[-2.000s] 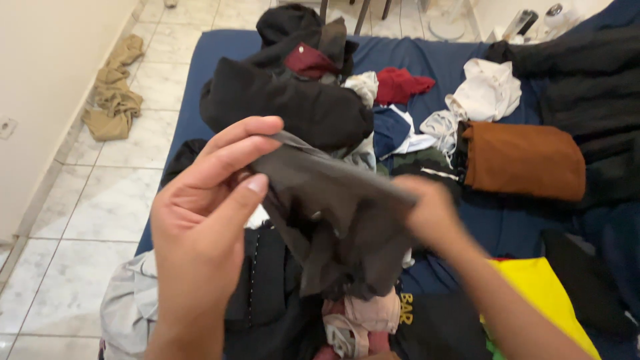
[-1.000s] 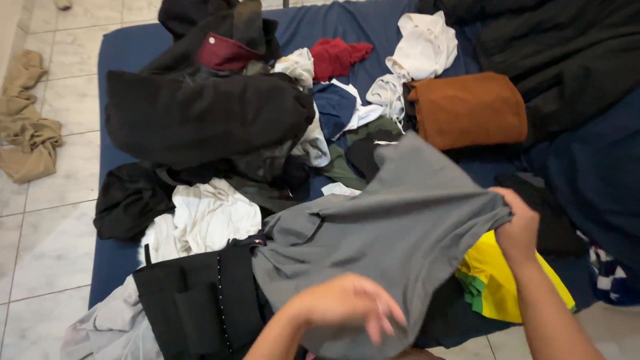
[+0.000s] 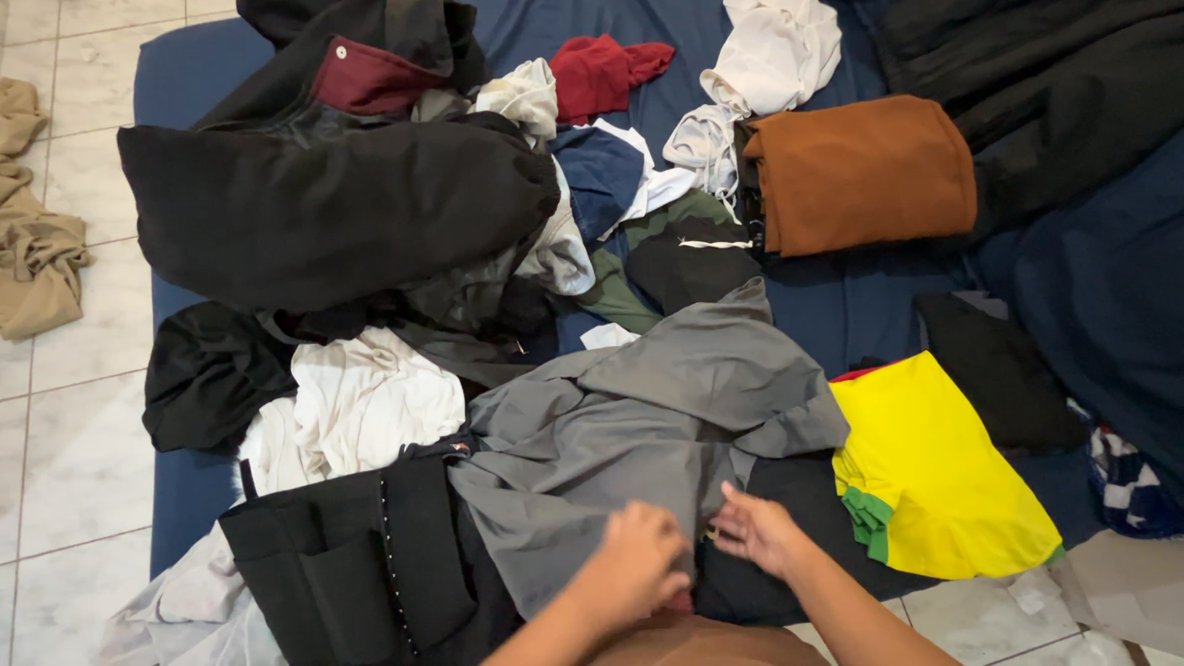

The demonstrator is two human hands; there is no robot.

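Note:
A grey cloth garment [image 3: 638,398] lies spread and wrinkled over the near part of a blue-sheeted bed or mattress. My left hand [image 3: 643,555] is over its near edge, fingers curled; whether it pinches cloth is hard to see. My right hand [image 3: 754,532] is at the garment's lower right edge, fingers bent and partly spread, with no cloth plainly in them. Left of the grey garment lies a black garment with a dotted seam [image 3: 356,564]. To the right are a folded black cloth [image 3: 786,499] and a yellow garment with green trim [image 3: 934,472].
Black clothes [image 3: 342,213], a white cloth [image 3: 370,407], a red cloth [image 3: 601,74] and a folded brown cloth [image 3: 860,176] lie around on the blue sheet [image 3: 823,319]. A tan garment [image 3: 37,250] is on the tiled floor at left. Dark fabric covers the right side.
The grey garment, held up in both hands two seconds ago, now lies spread on the pile. My right hand has left its upper right corner and come nearer my body, beside my left hand.

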